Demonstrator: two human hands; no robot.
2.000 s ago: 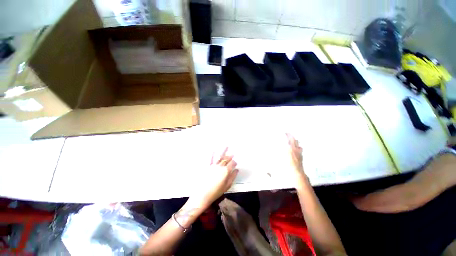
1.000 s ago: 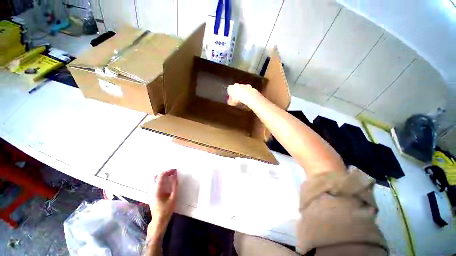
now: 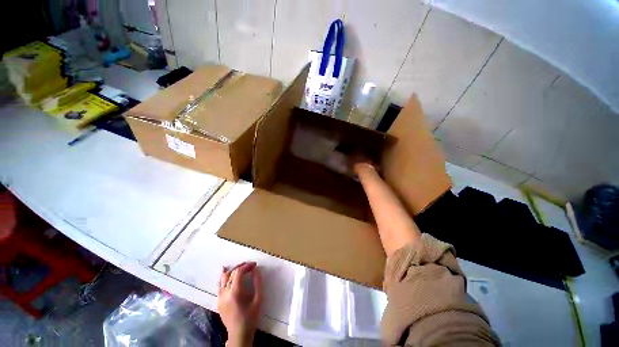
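Observation:
The open brown shipping carton point(image 3: 305, 227) stands on the white table with its flaps spread and whitish packs inside. My right hand point(image 3: 356, 165) reaches deep into it; the fingers are dark and blurred at the packs, so their grip cannot be told. My left hand point(image 3: 239, 291) is above the table's front edge with fingers curled and apart, holding nothing. White inner trays point(image 3: 322, 303) lie side by side on the table in front of the carton, right of my left hand, partly hidden by my right sleeve.
A closed, taped carton point(image 3: 197, 122) stands left of the open one. Black box bases point(image 3: 505, 234) are in a row at right. A blue-handled white bag point(image 3: 327, 85) is behind, yellow goods point(image 3: 34, 74) far left, a red stool point(image 3: 41, 251) and plastic waste bag point(image 3: 156, 322) below.
The view has swung from the right side of the table to the left. My right hand has moved from over the table into the open carton. The trays on the table now show clearly.

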